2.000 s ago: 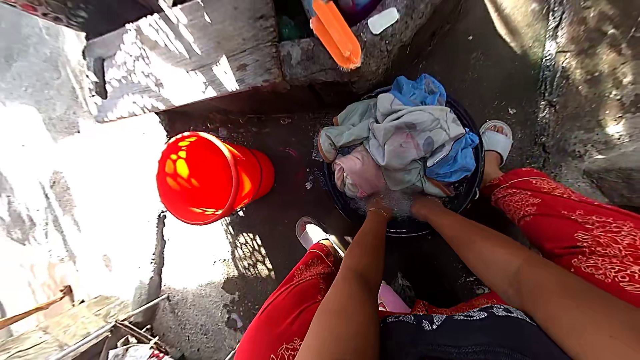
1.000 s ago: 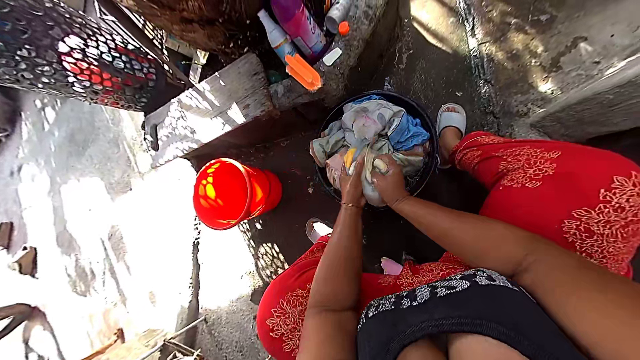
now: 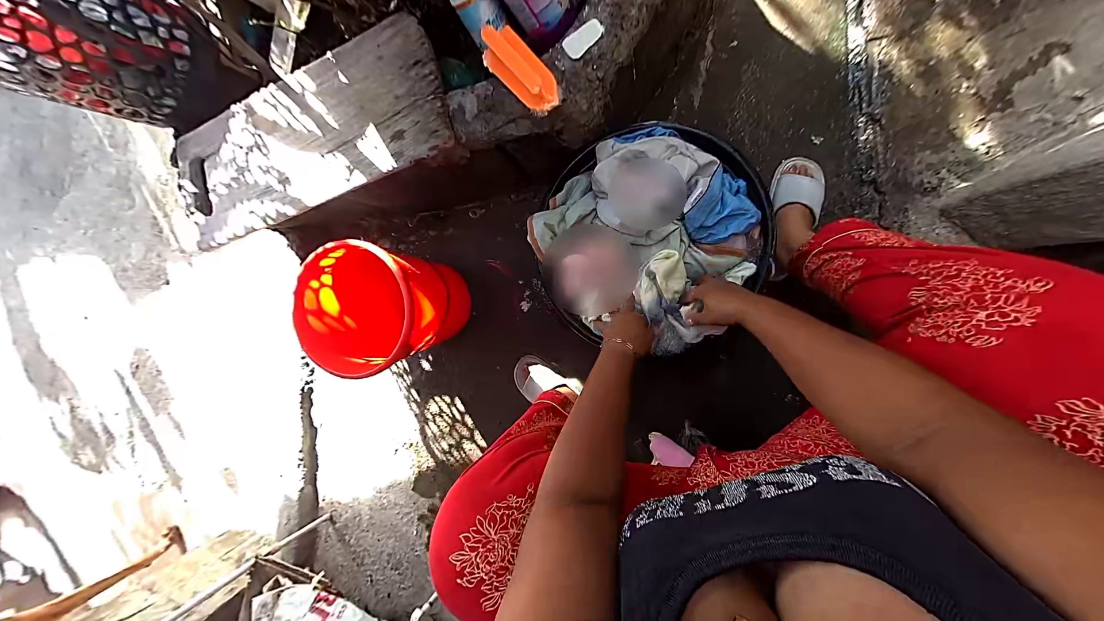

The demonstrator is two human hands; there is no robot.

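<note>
A round dark basin (image 3: 763, 172) full of wet clothes stands on the ground between my feet. My left hand (image 3: 628, 329) is at its near edge, closed on a pale wet cloth (image 3: 664, 280). Just to the right my right hand (image 3: 714, 302) grips the same cloth, fingers bent into its folds. Grey-green garments (image 3: 571, 203) and a blue cloth (image 3: 724, 207) lie heaped beyond my hands. Two patches of the heap are blurred, one pinkish and one grey. Some of my left fingers are hidden by the cloth.
Left of the basin is a red plastic bucket (image 3: 354, 309). An orange brush (image 3: 520, 71), a white bar-like piece (image 3: 583, 39) and bottles (image 3: 543, 13) rest on the stone ledge beyond. A perforated basket (image 3: 95, 56) is at the upper left, near a wooden plank (image 3: 328, 112).
Two seconds ago my hands were low in the basin's near side; one second ago they were close together on a bunched cloth. Now they are farther apart on the cloth.
</note>
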